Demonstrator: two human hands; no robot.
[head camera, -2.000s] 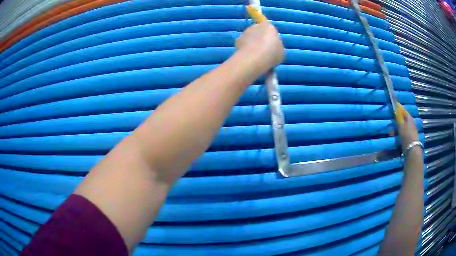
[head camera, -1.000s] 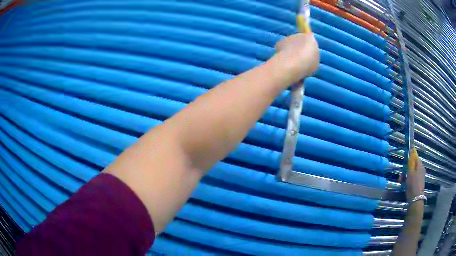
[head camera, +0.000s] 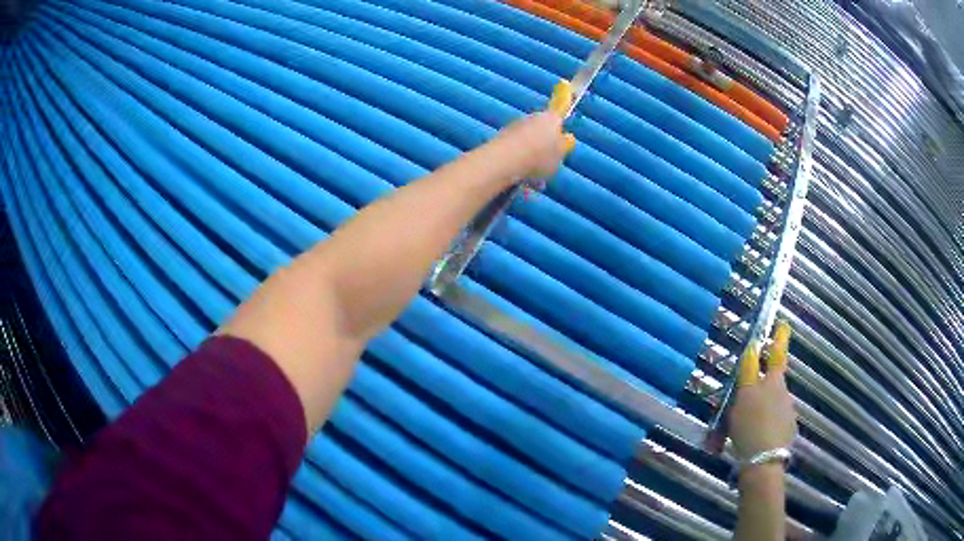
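Observation:
The silver metal frame (head camera: 784, 248) is an open rectangle with rivet-like dots on its bars. It lies tilted over the blue fabric sleeves (head camera: 624, 254) and the bare tubes to their right. My left hand (head camera: 541, 146), with yellow finger cots, grips the frame's left bar. My right hand (head camera: 763, 407), also with yellow finger cots, holds the right bar close to the near right corner. The near left corner of the frame rests or hovers over the blue sleeves; which one I cannot tell.
Orange sleeves (head camera: 729, 100) run beyond the blue ones at the top. Bare steel tubes (head camera: 877, 243) fill the right side. A whitish translucent item (head camera: 879, 518) is at the lower right edge. A dark area is at the left edge.
The frame has turned clockwise in view, its right bar now over the bare tubes and its far right corner visible. Both hands still hold it. The view has also turned.

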